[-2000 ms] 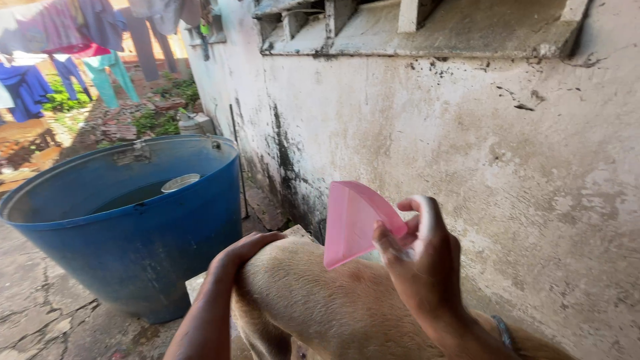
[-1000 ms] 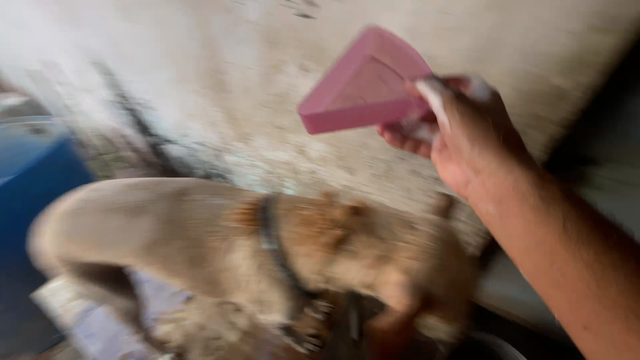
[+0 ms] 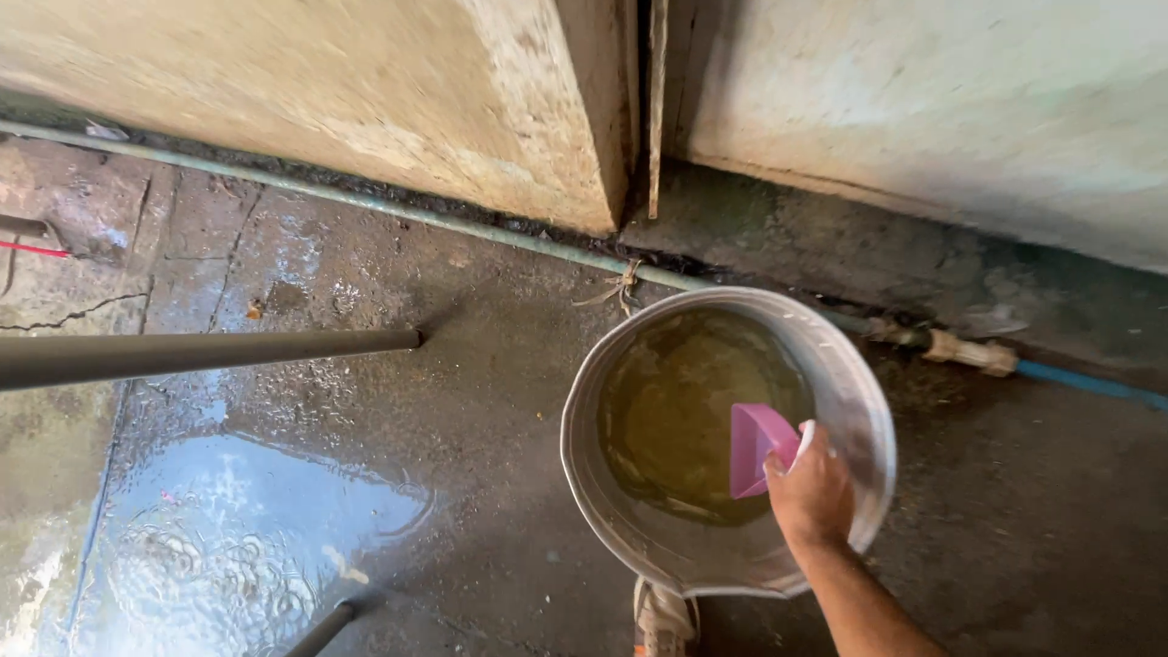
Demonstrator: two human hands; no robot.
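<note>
My right hand grips a pink plastic scoop-like container by one end, inside the mouth of a round metal pot. Murky yellowish-green water lies in the pot, and the pink container is over or at its surface; whether it touches the water cannot be told. White suds or something white shows on my fingers. My left hand is out of view.
A pipe runs along the wall's foot past the pot, joined to a blue pipe. Metal poles stand at the left. A puddle covers part of the wet concrete floor. A cloth-wrapped object is beside the pot.
The view has swung right and down, away from the dog and blue tub. My right hand has carried the pink container from above the dog to the pot. My left hand, earlier on the dog, has left view.
</note>
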